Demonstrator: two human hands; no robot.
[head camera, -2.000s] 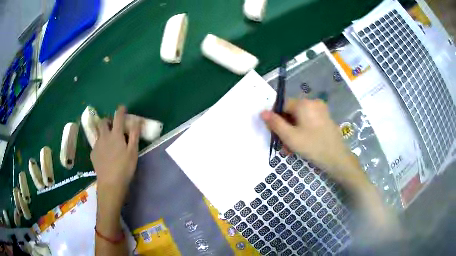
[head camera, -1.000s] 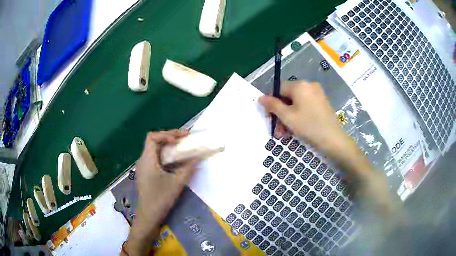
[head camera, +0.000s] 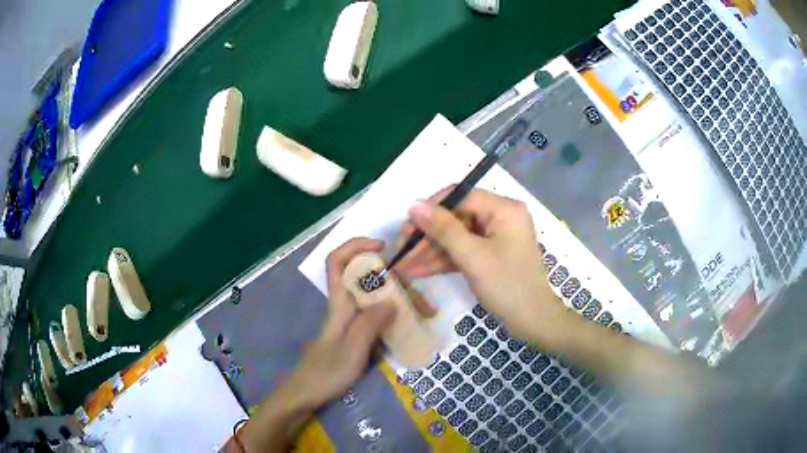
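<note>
My left hand (head camera: 341, 341) grips a cream plastic housing (head camera: 403, 327) above the label sheet, tilted with one end up and toward the left. My right hand (head camera: 487, 252) holds dark tweezers (head camera: 469, 184) like a pen. Their tips meet a small black label (head camera: 371, 280) at the housing's upper end. I cannot tell whether the tips still grip the label. The white label sheet (head camera: 434, 149) lies below both hands, its upper part blank and its lower part carrying rows of black labels. The hands hide part of it.
Several cream housings (head camera: 301, 162) lie on the green belt (head camera: 203, 221), with a narrow toothed strip (head camera: 104, 358) at lower left. A blue tray (head camera: 119, 57) is at upper left. Stacked label sheets (head camera: 721, 115) lie at far right. Grey and yellow packaging (head camera: 265, 305) lies under the label sheet.
My left hand took a housing from the belt, brought it right over the sheet and turned its end up. My right hand moved left, bringing the tweezer tips to that end. Belt housings shifted in view.
</note>
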